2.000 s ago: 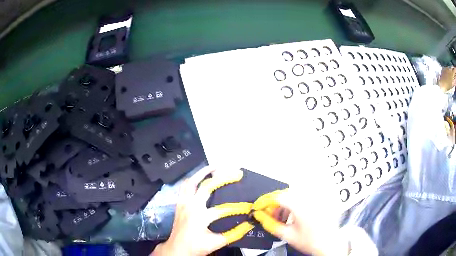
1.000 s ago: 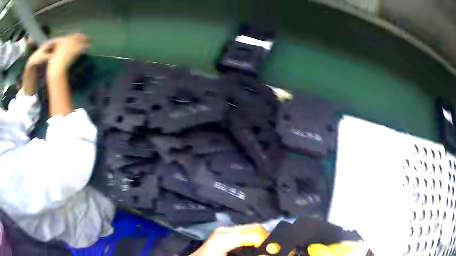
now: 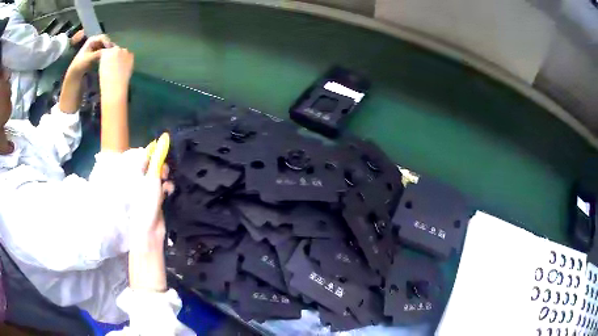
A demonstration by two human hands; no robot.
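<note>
A jumbled pile of flat black cover plates (image 3: 288, 223) with white icons fills the middle. My left hand (image 3: 156, 187), with yellow finger cots, is at the pile's left edge; its fingertips meet dark plates, and I cannot tell if it grips one. My right hand is out of the picture. A neat stack of cover plates (image 3: 429, 220) is at the pile's upper right. A white release liner sheet (image 3: 478, 275) is at the lower right, cut off by the edge, with rows of thin black adhesive rings (image 3: 554, 277) on its right part.
A black device housing (image 3: 330, 102) with a white label sits on the green belt (image 3: 419, 125); another (image 3: 582, 216) is at the right edge. A neighbouring worker's sleeve (image 3: 72, 216) and raised hands (image 3: 108, 56) are at the left. A blue patch (image 3: 105, 325) and clear film (image 3: 367, 330) show below.
The view has swung left, bringing the neighbour in. My left hand has moved from the held plate at the sheet's lower edge to the pile's left edge. My right hand has left the picture.
</note>
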